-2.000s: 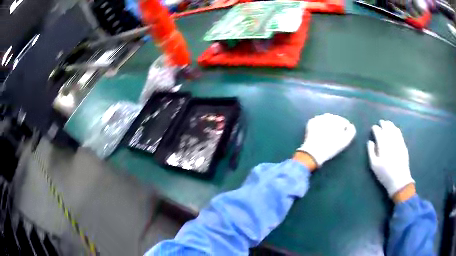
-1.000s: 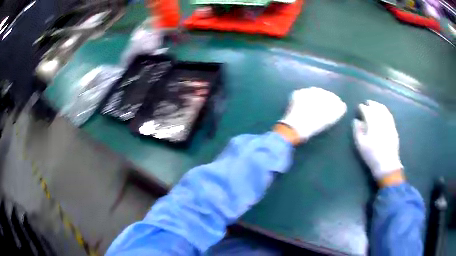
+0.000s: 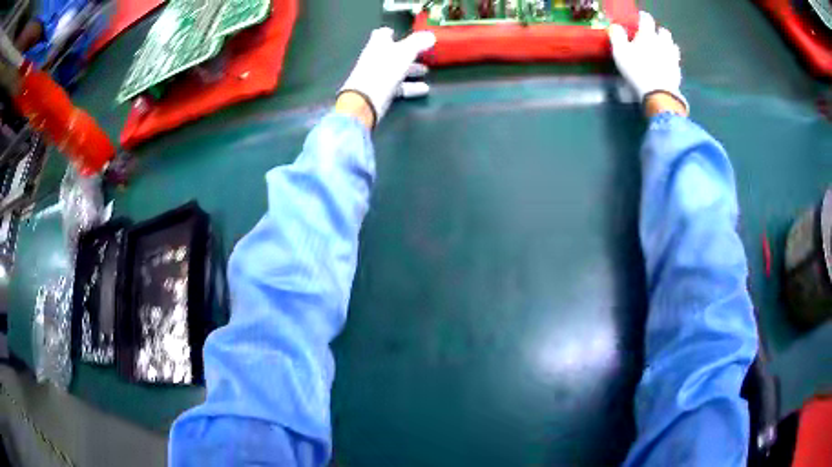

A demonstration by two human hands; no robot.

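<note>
A red carrier (image 3: 520, 46) with a green circuit board (image 3: 534, 13) on it lies at the top of the view, cut off by the upper edge. My left hand (image 3: 388, 71), in a white glove, is at the carrier's left end with fingers spread and thumb side against its near corner. My right hand (image 3: 649, 57), also gloved, is on the carrier's right end. The two hands hold the carrier between them.
The two-section black parts tray (image 3: 202, 274) with silvery pieces is at left, beside clear plastic bags (image 3: 53, 315). Another red carrier (image 3: 214, 102) bears a green board (image 3: 190, 41) at upper left. A round tin (image 3: 807, 264) and a black tool (image 3: 763, 401) are at right.
Both hands have moved forward from the bare mat to the red carrier at the top. The view has turned right, so the tray and the other board show farther left.
</note>
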